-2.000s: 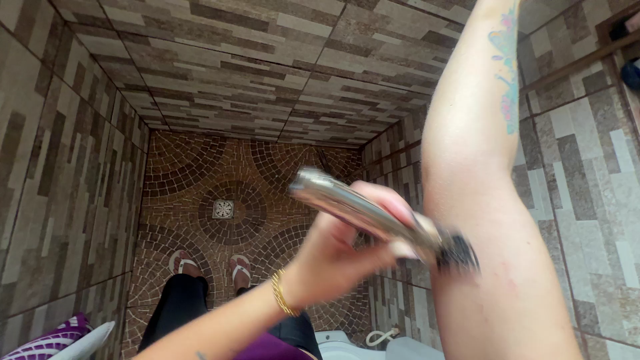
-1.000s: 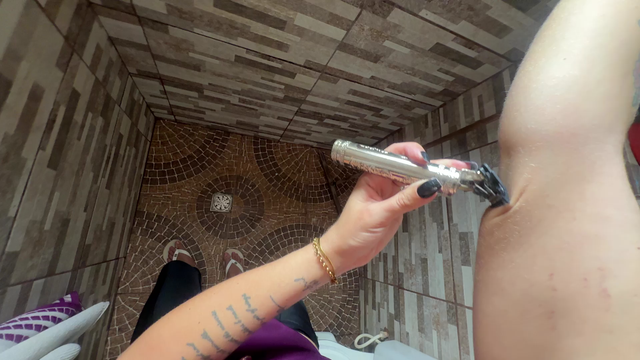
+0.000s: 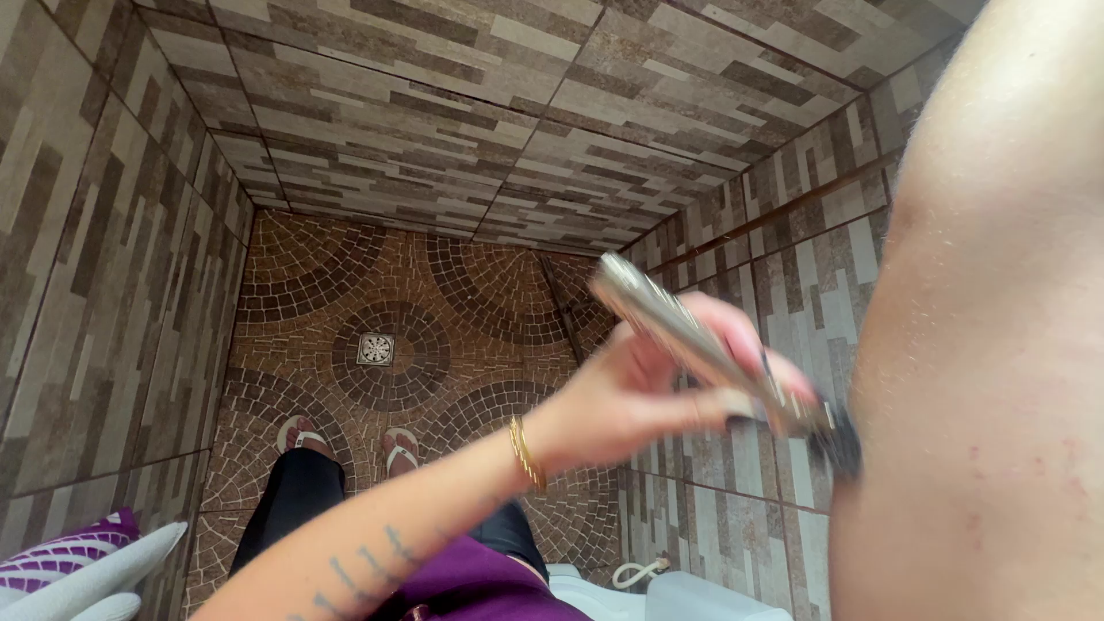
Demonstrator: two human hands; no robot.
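My left hand (image 3: pixel 634 392), with dark nails and a gold chain bracelet (image 3: pixel 526 453) at the wrist, grips a metallic hair trimmer (image 3: pixel 681 332). The hand and trimmer are motion-blurred. The trimmer slants down to the right, and its dark cutting head (image 3: pixel 837 444) is at the near edge of a large bare limb (image 3: pixel 975 388), which looks like my raised right arm. Small reddish marks show on that skin. Whether the blades press on it cannot be told. My right hand is outside the view.
Patterned tile walls (image 3: pixel 414 112) enclose a mosaic floor with a square metal drain (image 3: pixel 376 348). My feet in white flip-flops (image 3: pixel 402 450) stand below it. At the bottom are white plastic fixtures (image 3: pixel 716 599) with a pale cord (image 3: pixel 638 571); a purple-and-white patterned item (image 3: pixel 73 552) lies lower left.
Since one second ago, the trimmer's head has moved down along the limb and its body has tilted more steeply. The tattooed part of the limb, visible two seconds ago, is out of view.
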